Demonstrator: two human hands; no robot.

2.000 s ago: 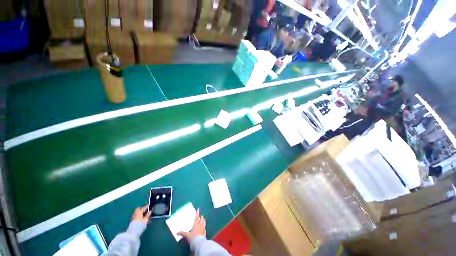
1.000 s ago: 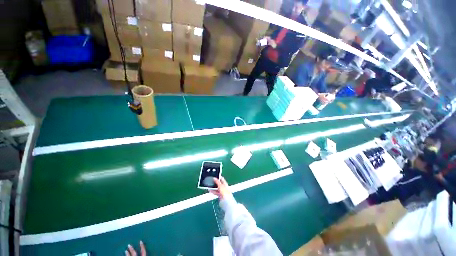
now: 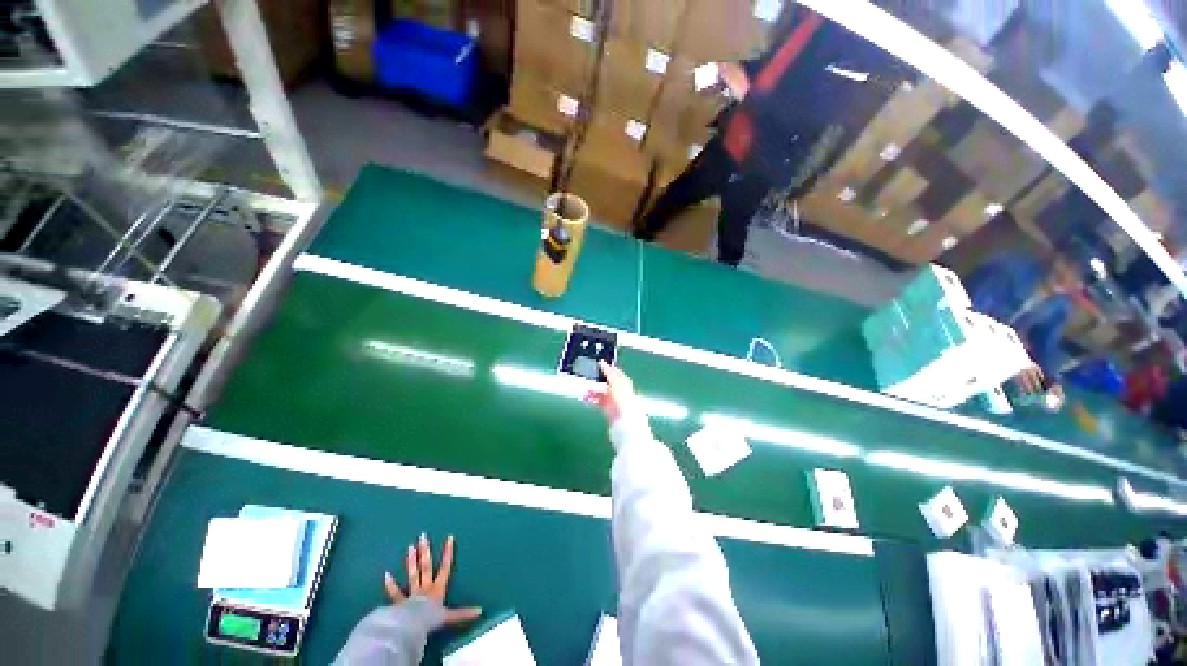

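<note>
A dark-faced box with a white edge (image 3: 590,354) lies at the far side of the green belt, with two small light spots on its face. My right hand (image 3: 612,393) reaches across the belt, its fingers at the near edge of this box; whether they grip it is hard to tell. My left hand (image 3: 427,582) is flat on the bench with fingers spread, holding nothing. A white box (image 3: 492,643) lies just right of it, cut off by the bottom edge. Another white piece (image 3: 604,640) is partly hidden by my right sleeve.
A digital scale (image 3: 270,582) with a lit green display bears pale-blue and white sheets at left. More white boxes (image 3: 719,446) lie on the belt. A cardboard tube (image 3: 559,246) stands across it. Box stacks (image 3: 920,336) are at right. A person (image 3: 762,130) is beyond the bench.
The view has swung left, bringing the scale and machine in. My right hand and the dark-faced box are now at the belt's far side. My left hand is now fully in view, flat on the bench.
</note>
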